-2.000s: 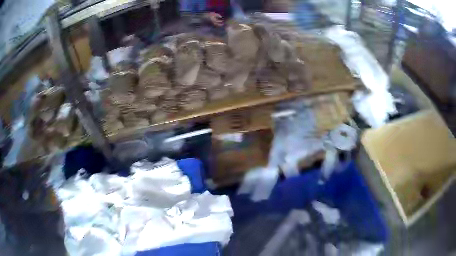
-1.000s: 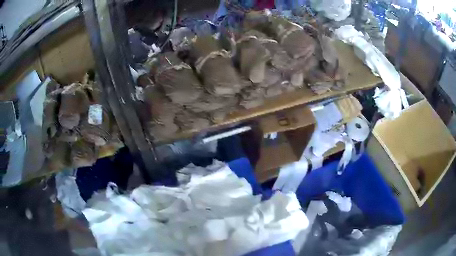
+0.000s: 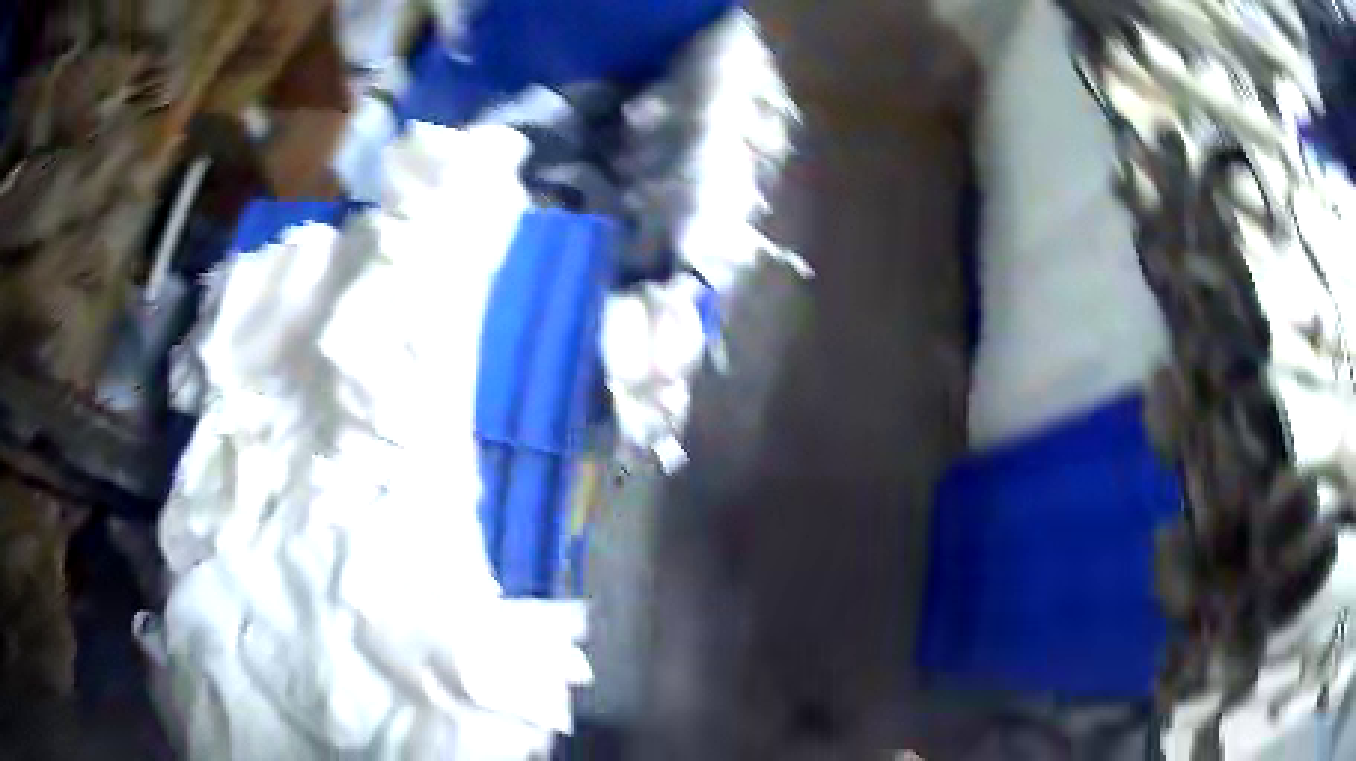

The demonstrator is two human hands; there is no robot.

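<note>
No hand is clearly in view; a tiny pale spot at the bottom edge is too small to tell. Nearest in front is a blue crate heaped with white cut pieces, on the left. The pieces spill over its rim and hang ragged at the front. The picture is blurred by motion.
A grey floor aisle runs up the middle. On the right are a blue bin, a pale panel and dark and white bundles. Another blue crate stands behind the heap. Brown shelving is at the left.
The view has swung right and turned. The heaped crate now stands upright along the left, the shelf of brown bundles has mostly left the picture, and the aisle and right-hand bin have appeared.
</note>
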